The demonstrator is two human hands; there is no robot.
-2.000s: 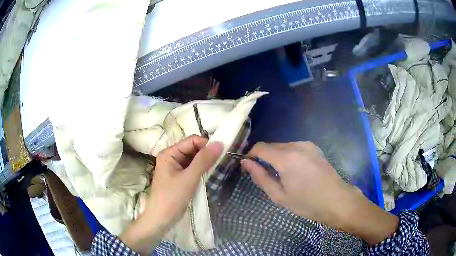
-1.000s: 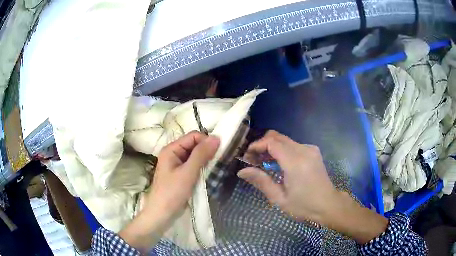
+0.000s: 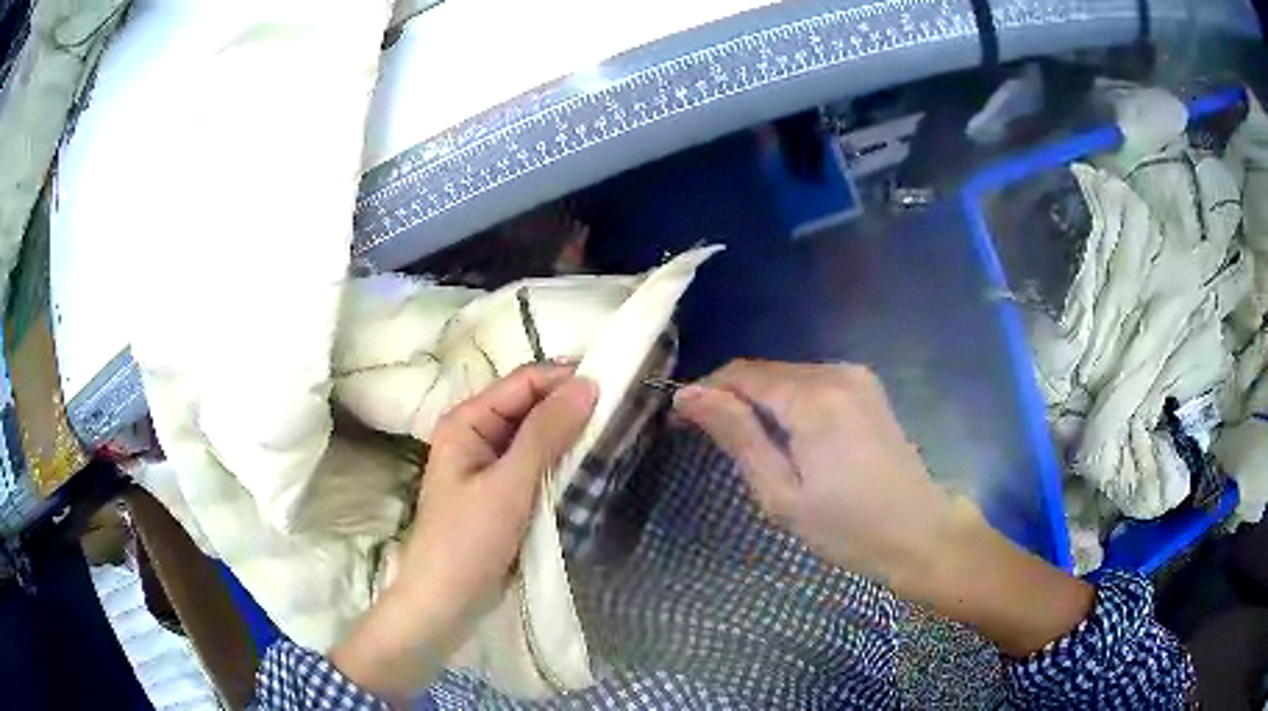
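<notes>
A cream quilted jacket (image 3: 278, 333) hangs from the table down over the lap at the left. My left hand (image 3: 494, 486) pinches its flat cream edge strip (image 3: 633, 322) between thumb and fingers. Checked lining (image 3: 612, 465) shows beside the strip. A short dark trim (image 3: 530, 325) lies on the jacket body above my left fingers. My right hand (image 3: 821, 465) holds a small dark tool, mostly hidden in the fingers; its thin metal tip (image 3: 662, 383) is at the edge of the strip and lining. I cannot tell whether it touches.
A white table edge with printed ruler tape (image 3: 668, 84) runs across the top. A blue bin (image 3: 1022, 375) with cream garments (image 3: 1147, 333) stands at the right. A brown box-like thing (image 3: 195, 597) is at lower left. A blue and white object (image 3: 821, 202) sits below the table.
My right hand has turned and come back toward the strip, with the tool tip now at the lining edge. My left hand keeps its pinch. The whole view has shifted slightly.
</notes>
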